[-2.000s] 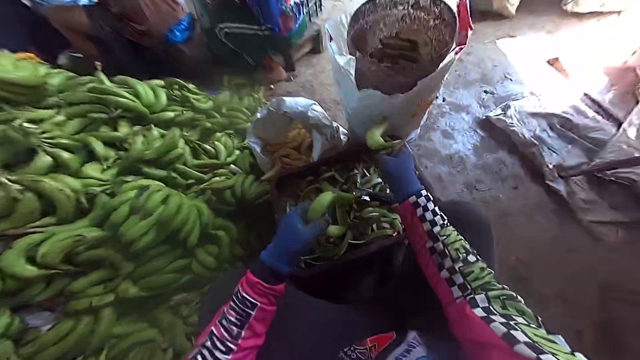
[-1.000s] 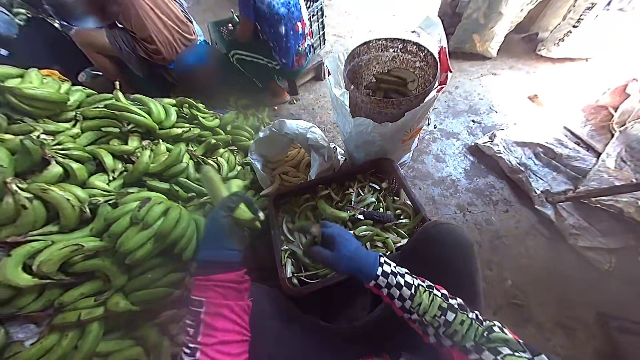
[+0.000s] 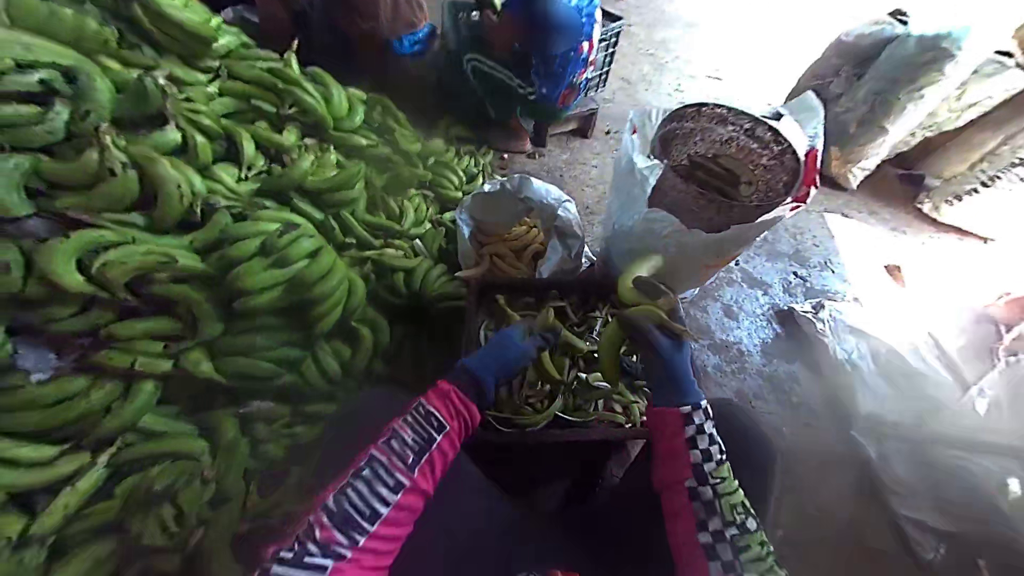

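Note:
Both my hands wear blue gloves over a crate [image 3: 560, 434] of green plantain peels and pieces [image 3: 592, 404]. My left hand [image 3: 508, 356], at the crate's left part, has its fingers closed around a green plantain [image 3: 549, 364]. In my right hand [image 3: 668, 360], above the crate's right edge, are several green plantains [image 3: 611, 352]; blur hides whether a tool is there too. Past the crate stand a white sack of yellowish plantains [image 3: 512, 248] and a brown-stained bucket [image 3: 724, 160] inside a white sack, with a few pieces at its bottom.
A large heap of green plantain bunches [image 3: 272, 296] fills the left side. At the top, a person [image 3: 552, 48] sits by a black plastic crate [image 3: 606, 52]. Full sacks [image 3: 888, 96] stand at the upper right, and crumpled sheeting [image 3: 904, 408] lies on the floor at right.
My left hand has come from the heap's edge to the crate. My right hand has moved from the crate's middle to its right side, where it now holds several plantains.

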